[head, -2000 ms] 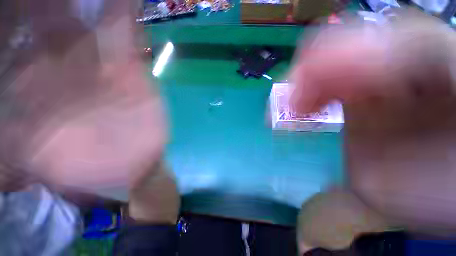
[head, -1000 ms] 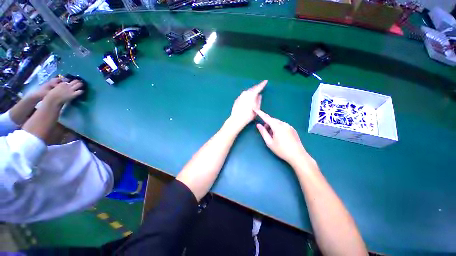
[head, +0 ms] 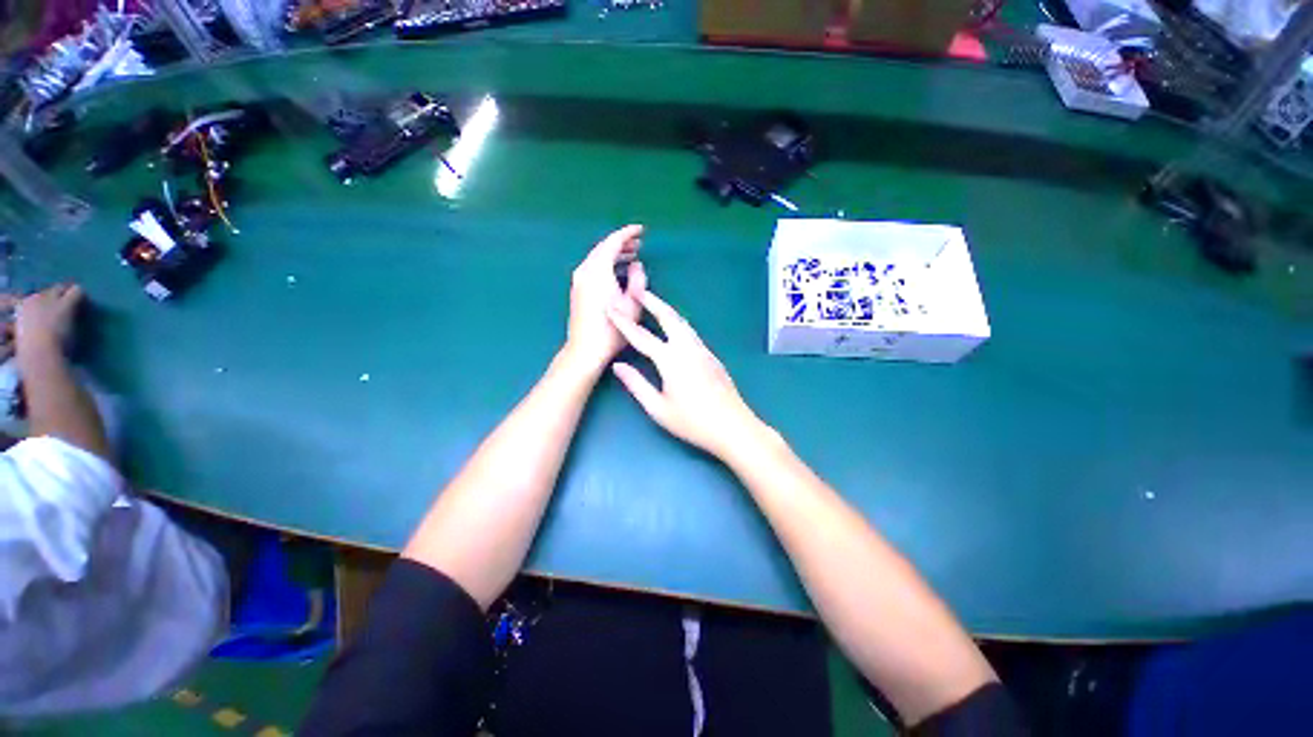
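My left hand (head: 596, 295) and my right hand (head: 688, 377) are over the green bench (head: 475, 310), touching each other near the fingertips. The left palm is turned inward and the right fingers are spread apart. I see nothing held in either hand. A white box (head: 878, 346) of small dark and light parts stands to the right of my hands. A black device part (head: 755, 159) lies beyond them, with a short white strip at its lower edge.
Black half-assembled devices lie at the back left (head: 386, 136) and far left (head: 173, 248), with loose wires. A brown cardboard box (head: 842, 20) is at the back. A person's arm (head: 61, 382) is at the left edge. Another dark part (head: 1217, 223) lies at the right.
Two seconds ago both hands were large and blurred near the camera. They then came together over the bench and are still touching. The view has since turned right.
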